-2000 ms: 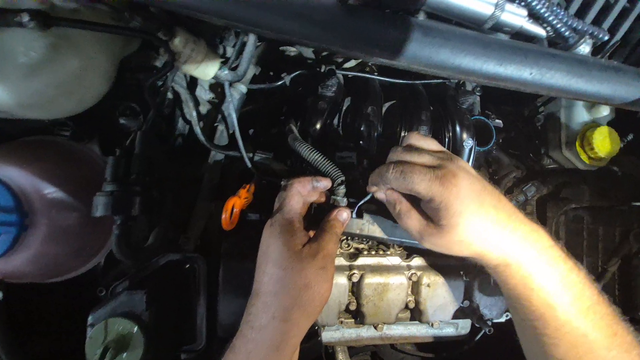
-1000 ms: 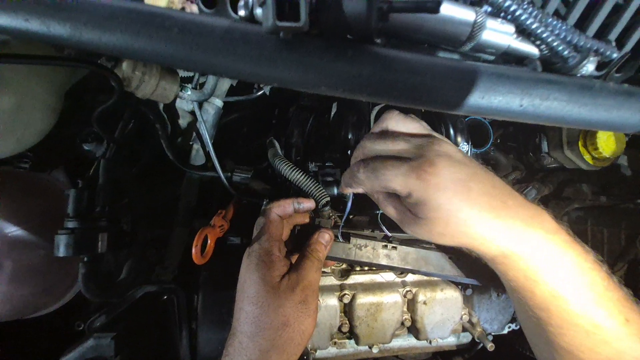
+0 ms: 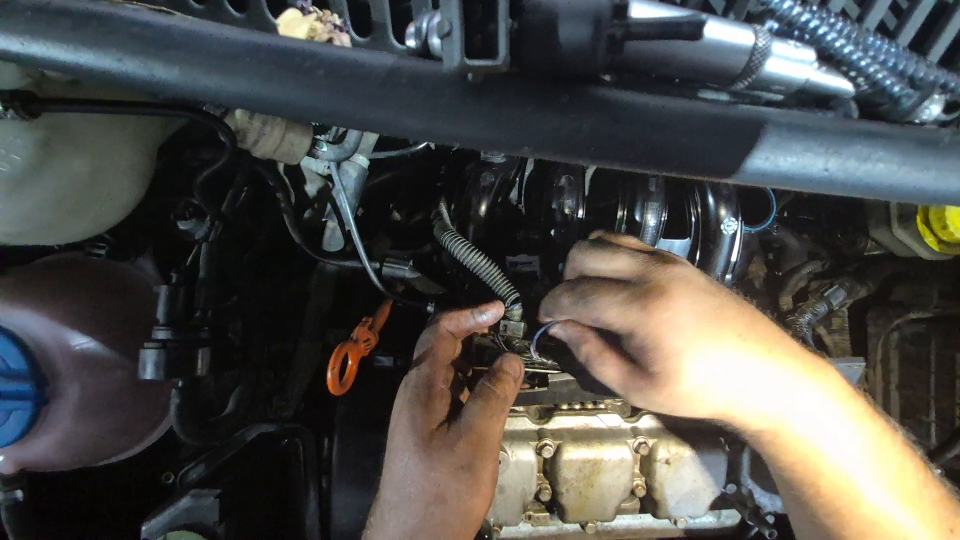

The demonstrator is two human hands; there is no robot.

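Note:
Below the corrugated wiring conduit [image 3: 476,262], my left hand [image 3: 461,397] has its thumb and index finger on either side of a small connector [image 3: 512,328] at the conduit's lower end; whether they touch it is unclear. My right hand [image 3: 630,322] pinches a thin bluish wire [image 3: 536,339] between thumb and curled fingers, just right of the connector. The wire curves down to a dark rail [image 3: 551,390] above the metal valve cover [image 3: 592,472]. Behind the right hand run the black intake manifold pipes [image 3: 559,195]. The fingertips of the right hand are partly hidden.
A thick dark bar [image 3: 450,97] crosses above both hands. The orange dipstick handle [image 3: 345,366] stands left of my left hand. Farther left is a reservoir with a blue cap [image 3: 19,386]; a yellow cap [image 3: 941,227] is at the right edge.
The right hand stays at the thin wire and the left hand stays by the connector. The view has shifted somewhat.

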